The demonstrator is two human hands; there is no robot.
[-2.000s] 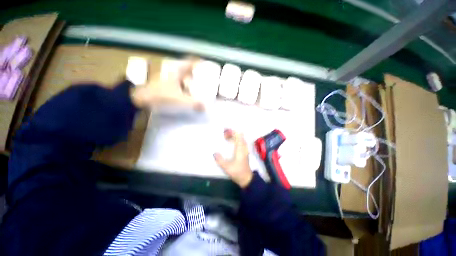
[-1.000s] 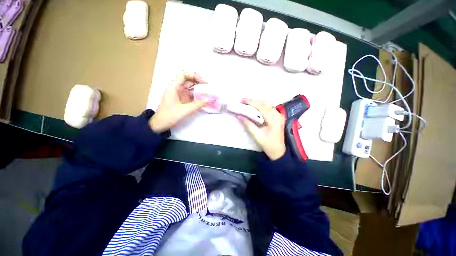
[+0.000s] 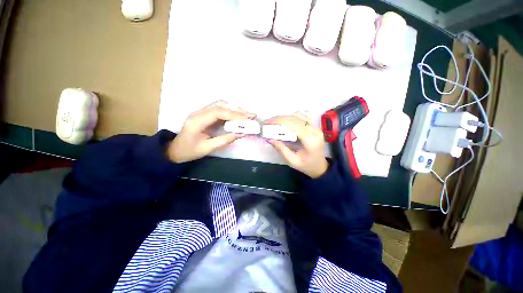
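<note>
My left hand (image 3: 200, 133) holds one hand warmer half (image 3: 242, 126) between thumb and fingers. My right hand (image 3: 302, 144) holds another hand warmer half (image 3: 279, 133). The two halves are side by side, nearly touching, over the lower part of the white paper sheet (image 3: 229, 68). Each turns a white end with a small dark slot towards me. The red and black infrared thermometer (image 3: 346, 129) lies on the paper just right of my right hand.
Paired hand warmers (image 3: 356, 35) stand in a row at the paper's top. One more (image 3: 393, 133) lies right of the thermometer. Two (image 3: 77, 115) sit on the cardboard sheet (image 3: 120, 63) at left. A power strip (image 3: 419, 137), cables and cardboard box (image 3: 487, 149) are at right.
Both hands have turned their halves so the slotted ends face me and brought them level, close together. The view has shifted, so the row sits higher in the picture.
</note>
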